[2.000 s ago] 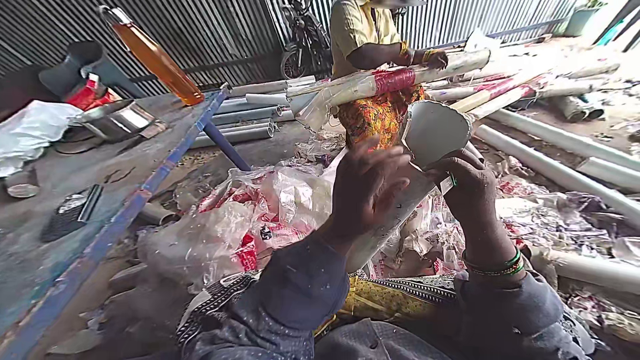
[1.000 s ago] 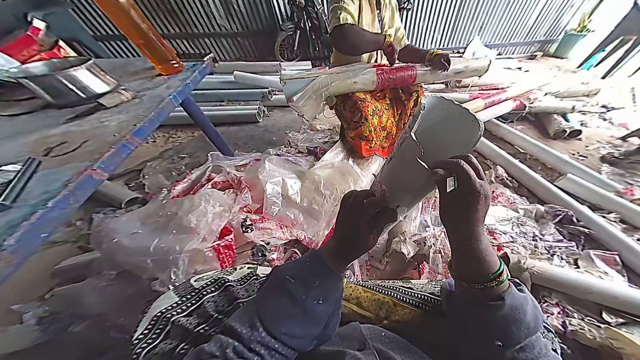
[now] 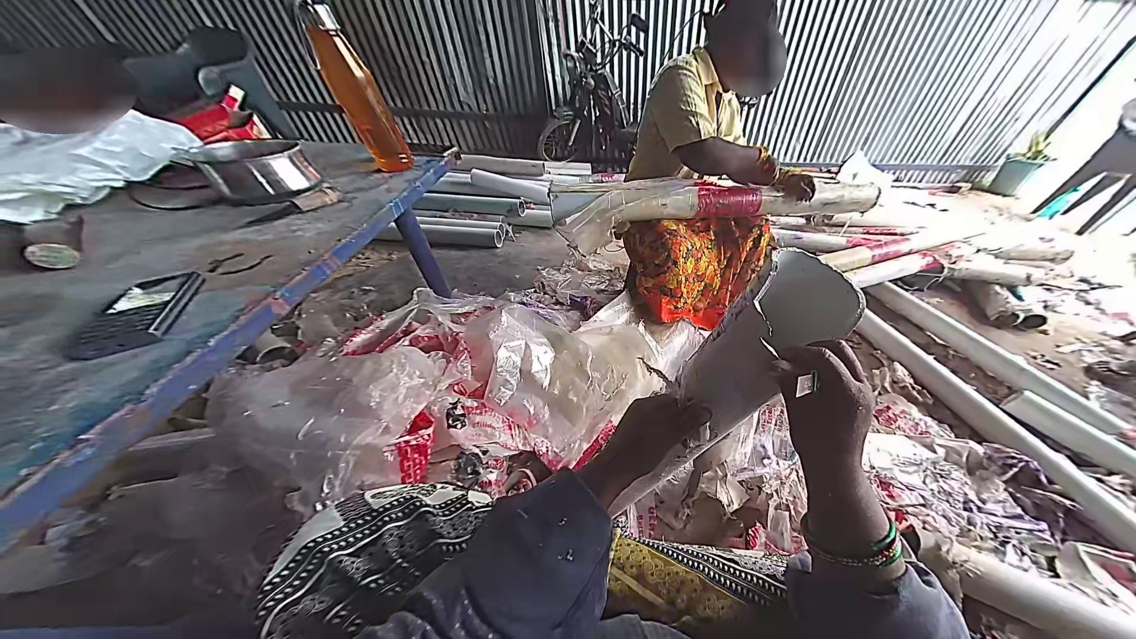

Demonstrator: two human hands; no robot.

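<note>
A grey-white plastic pipe [image 3: 723,368] with a jagged, broken open end slants up and away from my lap. My left hand [image 3: 652,435] grips its side lower down, fingers near a frayed strip on the wall. At the upper right, my right hand [image 3: 825,390] holds the pipe just below the broken rim, with a small pale piece at its fingers that I cannot make out. The pipe's lower end is hidden behind my left forearm. Crumpled clear plastic wrap [image 3: 550,364] with red print lies beyond my left hand.
A co-worker [image 3: 697,115] sits opposite, holding a wrapped pipe [image 3: 737,200]. At left stands a blue-edged table [image 3: 293,293] with an orange bottle [image 3: 359,98], a steel pan [image 3: 253,169] and a black object [image 3: 138,315]. Long white pipes [image 3: 994,426] lie at right; more pipes [image 3: 453,232] lie behind the table.
My left hand, raised beside the pipe's open end two seconds ago, has moved down onto its side. The pipe has turned, and its open end now points more to the upper right.
</note>
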